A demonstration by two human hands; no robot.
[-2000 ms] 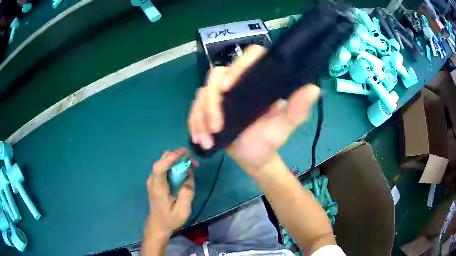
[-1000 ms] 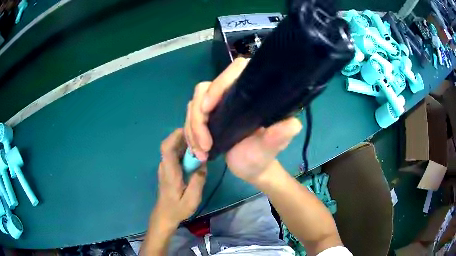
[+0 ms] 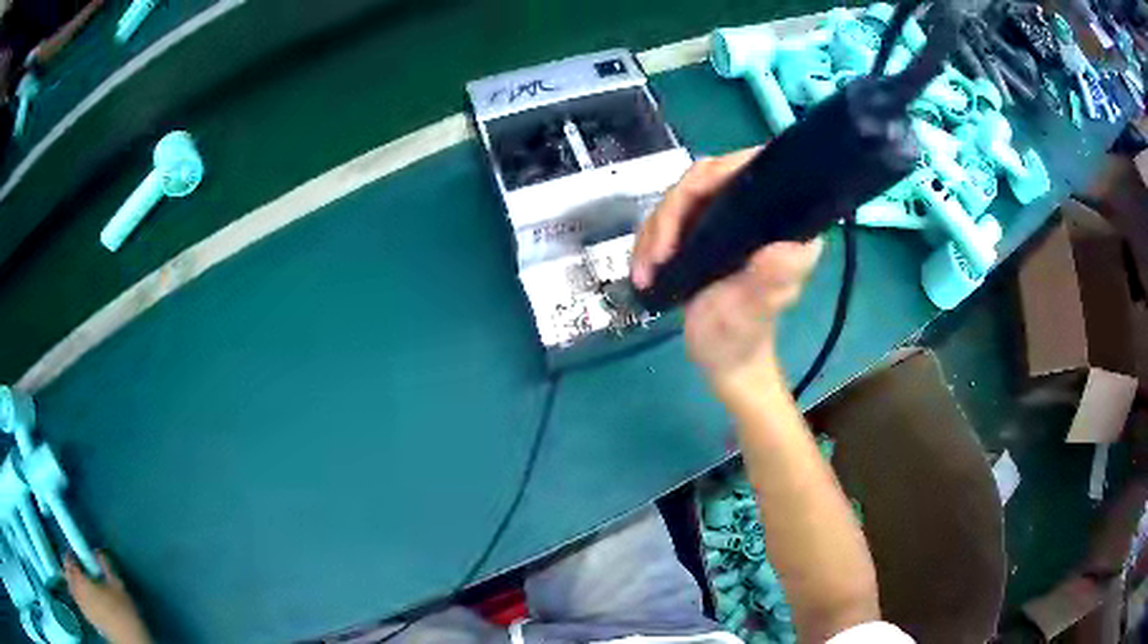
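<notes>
My right hand (image 3: 737,258) is closed round a thick black electric screwdriver (image 3: 793,189), its narrow end over the front pick-up area of the screw feeder (image 3: 592,208). The screwdriver's tip is hidden. The feeder is white-silver and black, with handwritten marks and an open top bin. My left hand (image 3: 107,601) is at the bottom left edge, partly cut off, with its fingertips at the left pile of teal housings (image 3: 44,478). I cannot tell if it grips one.
A larger heap of teal housings (image 3: 963,176) lies right of the feeder, dark grey parts beyond it. One teal housing (image 3: 157,186) lies on the conveyor. A carton (image 3: 925,491) with teal parts (image 3: 743,554) stands beside my lap. Thin black cords cross the bench.
My left hand has moved away from the screwdriver to the left pile. The teal piece it held no longer shows there. My right hand has brought the screwdriver to the feeder's front. A housing now shows on the conveyor.
</notes>
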